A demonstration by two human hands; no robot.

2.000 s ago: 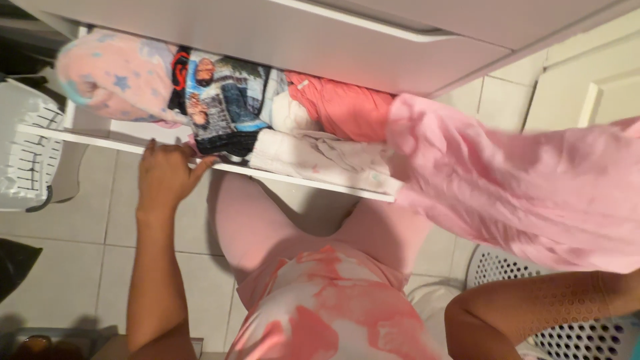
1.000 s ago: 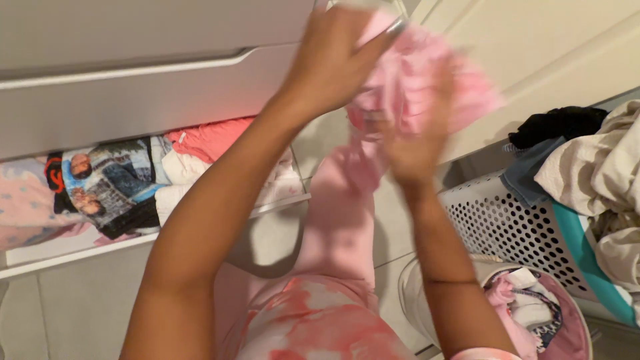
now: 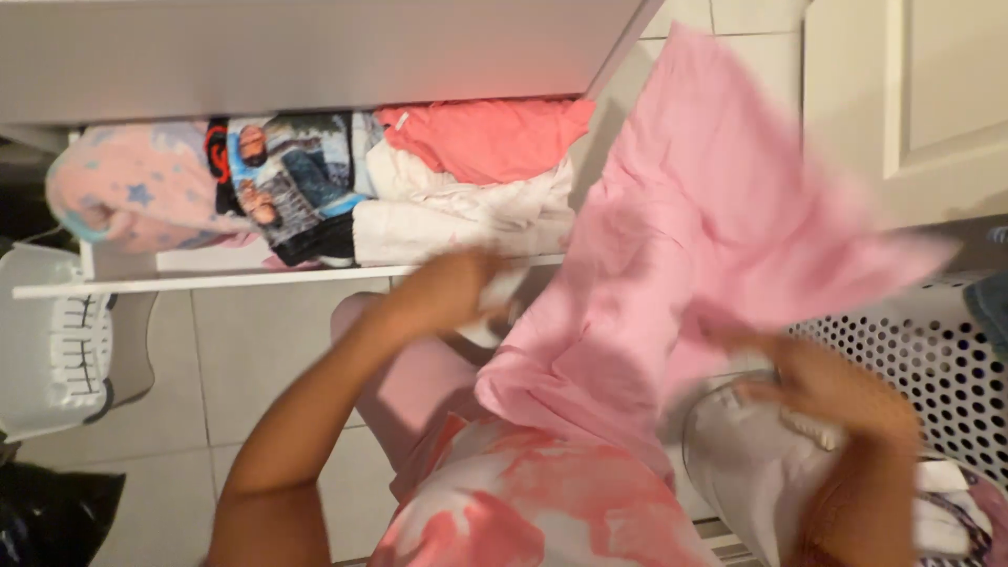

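A pink garment (image 3: 630, 315) lies spread over my lap and right leg, its far part blurred and fanned out toward the door. My left hand (image 3: 461, 287) is blurred beside the garment's left side, near the drawer's front edge; whether it touches the cloth cannot be told. At the garment's right edge is my right hand (image 3: 803, 378), also blurred, with its fingers toward the cloth. The open drawer (image 3: 189, 282) holds a rolled peach fleece with stars (image 3: 150, 185), a printed garment (image 3: 291, 177), a coral garment (image 3: 488, 138) and folded whitish cloth (image 3: 465, 224).
A white perforated laundry basket (image 3: 929, 370) stands at the right, beside a whitish container (image 3: 740, 465) with clothes near it. At the left are a pale plastic basket (image 3: 39, 346) and a black plastic bag (image 3: 55, 512). A panelled door (image 3: 858, 102) is at upper right.
The pink garment, bunched up between both hands a second ago, is now spread over my lap. My hands have moved apart, one to each side of it. The view has swung back toward the drawer.
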